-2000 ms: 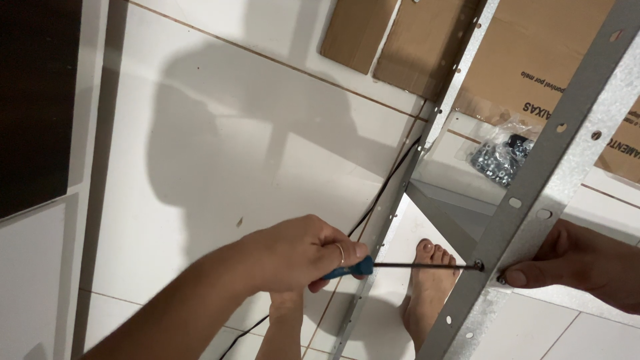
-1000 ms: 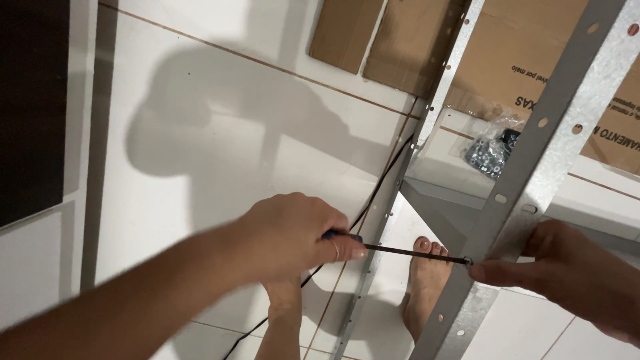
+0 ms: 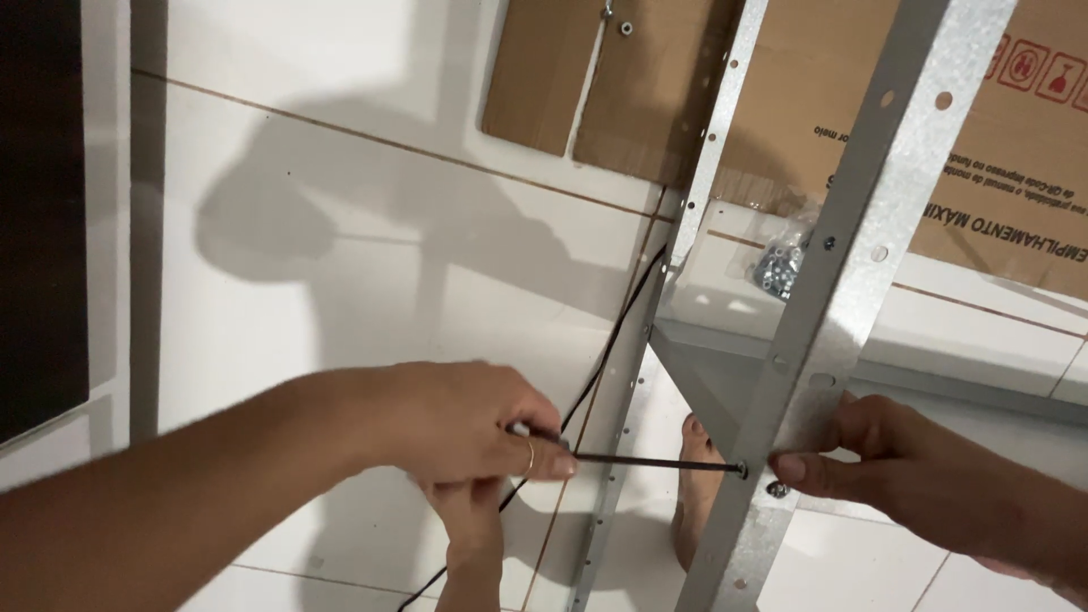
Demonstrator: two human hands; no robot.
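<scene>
My left hand (image 3: 484, 421) is closed around the handle of a screwdriver; its fingers hide most of the handle. The dark shaft (image 3: 654, 461) runs right, and its tip meets a screw head (image 3: 741, 469) in a perforated metal angle upright (image 3: 837, 314). Against the other face of that upright, my right hand (image 3: 884, 476) presses its thumb beside the screw, with its other fingers behind the metal. Another bolt (image 3: 777, 490) sits just below the thumb, and one more screw (image 3: 829, 243) is higher up the upright.
A second perforated upright (image 3: 705, 153) stands behind, with a grey metal shelf (image 3: 952, 387) between. A plastic bag of nuts and bolts (image 3: 778, 268) lies near printed cardboard (image 3: 977, 204). Brown cardboard pieces (image 3: 646, 93) and a black cable (image 3: 616, 336) lie on white floor tiles. Bare feet (image 3: 699, 501) are below.
The screwdriver's tip stays at the upright while my left hand has turned around its handle, which showed blue earlier. My right hand's fingers have shifted along the upright's edge.
</scene>
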